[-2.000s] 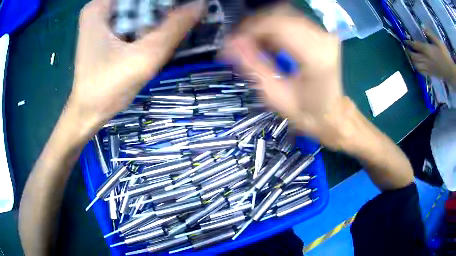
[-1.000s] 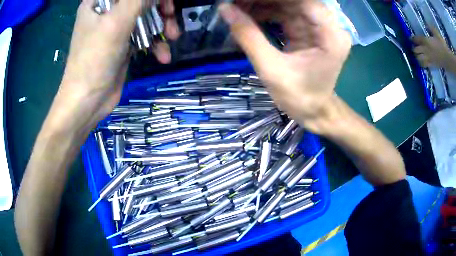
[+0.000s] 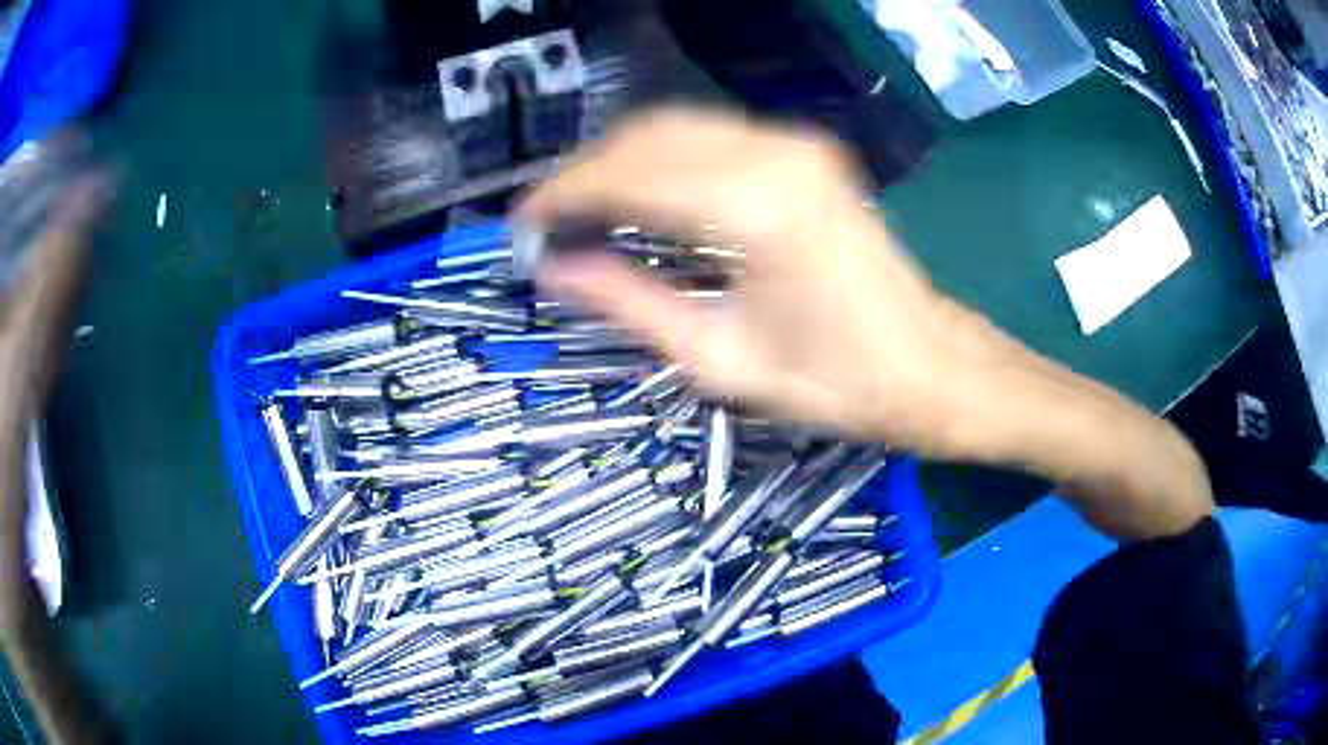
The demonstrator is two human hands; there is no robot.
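Note:
Many shiny silver cylinders with thin pale rods lie loose in the blue tray (image 3: 238,437) in front of me. My right hand (image 3: 787,291) is over the tray's back part, blurred; blurred shiny metal (image 3: 663,259), looking like a cylinder, shows between its thumb and fingers. My left hand (image 3: 44,262) is at the far left edge, partly cut off and blurred, around a blurred grey-silver bunch (image 3: 21,197). The silver fixture block (image 3: 511,76) with two dark holes and a central slot is uncovered behind the tray; no cylinder is discernible in its slot.
The dark press base (image 3: 386,182) is behind the tray. A second blue tray (image 3: 58,58) is at upper left, a white tray (image 3: 44,531) at far left. A clear box (image 3: 1005,58) and white slip (image 3: 1124,265) are on the right. Another tray (image 3: 1216,117) is at the right edge.
My left hand has moved from the press to the far left edge. My right hand has come back from the fixture to over the tray. The other person's hand at right is gone from view.

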